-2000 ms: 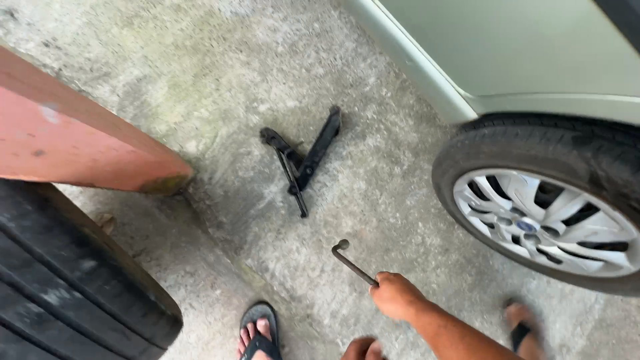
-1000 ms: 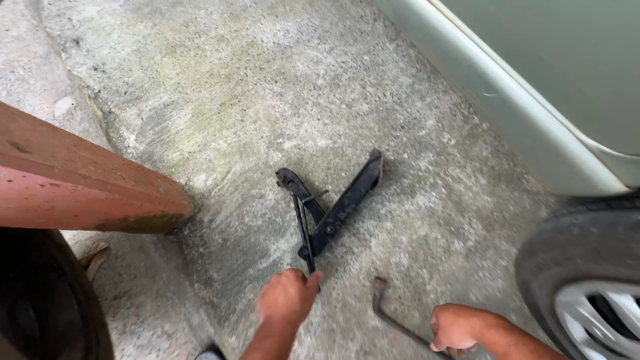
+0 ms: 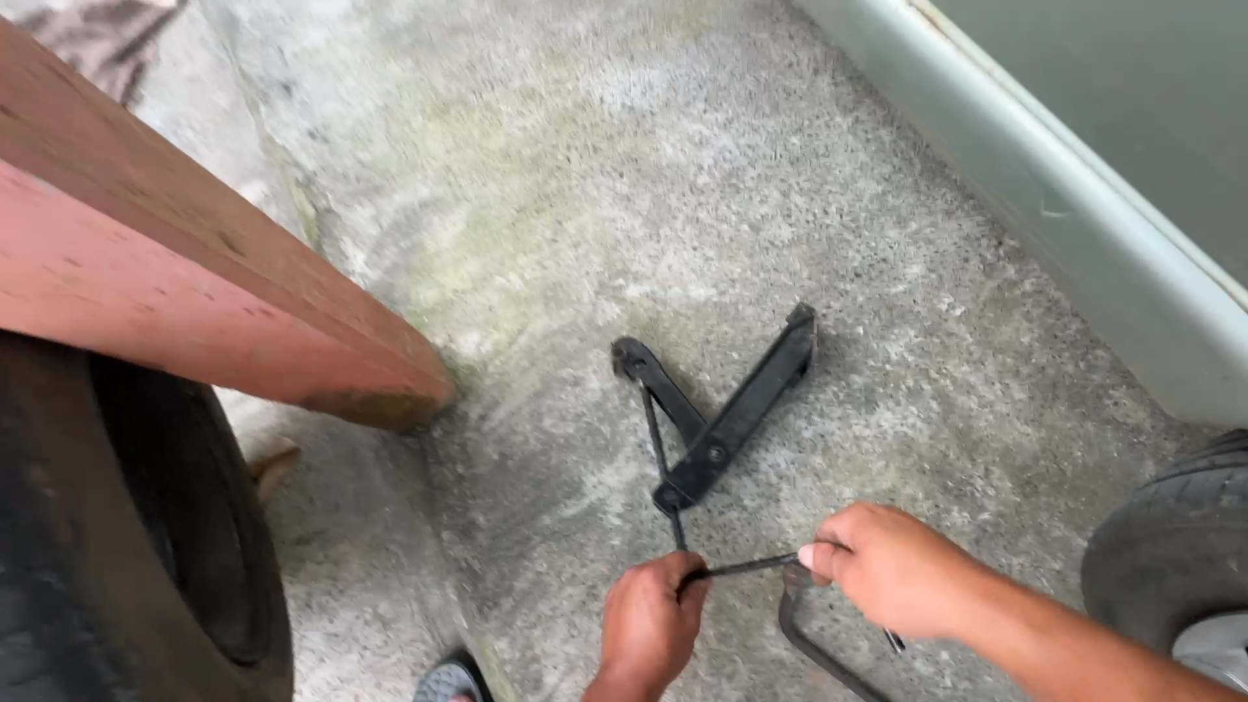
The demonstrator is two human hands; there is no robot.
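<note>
A black car jack [image 3: 741,419] lies on the concrete floor, its two arms spread in a V with a thin screw rod between them. My left hand [image 3: 651,614] is closed around the jack's crank rod [image 3: 746,565] where it bends, below the jack. With thumb and fingers, my right hand [image 3: 858,556] grips the far end of that rod. A bent lug wrench [image 3: 814,648] is close beneath my right hand; whether it rests on the floor or against the hand, I cannot tell.
A pink pillar [image 3: 244,302] stands at the left, above a large dark tire [image 3: 136,546]. On the right are a pale green car's sill [image 3: 1053,195] and its wheel [image 3: 1170,546]. A sandaled foot [image 3: 453,680] shows at the bottom edge.
My right hand, which held the lug wrench in the earlier frames, is now on the crank rod. My left hand took hold of the rod by one second ago. The view has shifted.
</note>
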